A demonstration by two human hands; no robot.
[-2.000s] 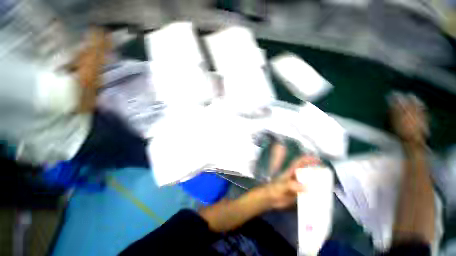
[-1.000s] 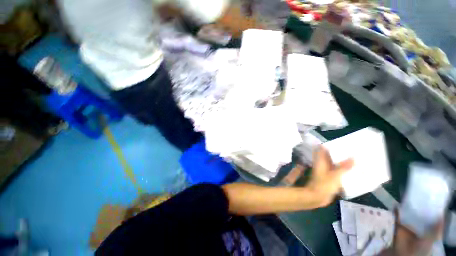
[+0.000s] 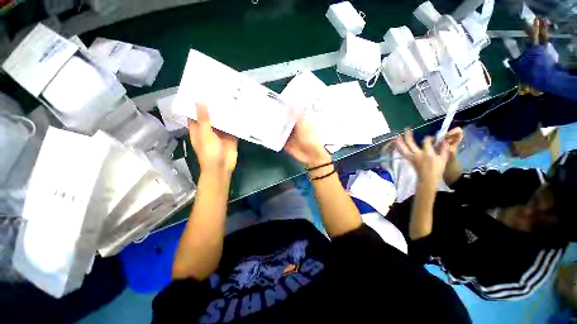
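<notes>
A long white carton with faint grey print is held up over the green bench, tilted down to the right. My left hand grips its lower left part, thumb on the face. My right hand, with dark bands at the wrist, holds its right end. The fingers behind the carton are hidden. Flat white sheets lie fanned on the bench just right of the carton.
Large white cartons lean in stacks at left. Small white boxes with cords are piled at upper right. A neighbouring person at right holds a narrow white strip. A blue stool stands below left.
The view has swung right. Both my hands are now together on one long carton; a second ago my left hand held a squarer white piece and my right hand a separate white item.
</notes>
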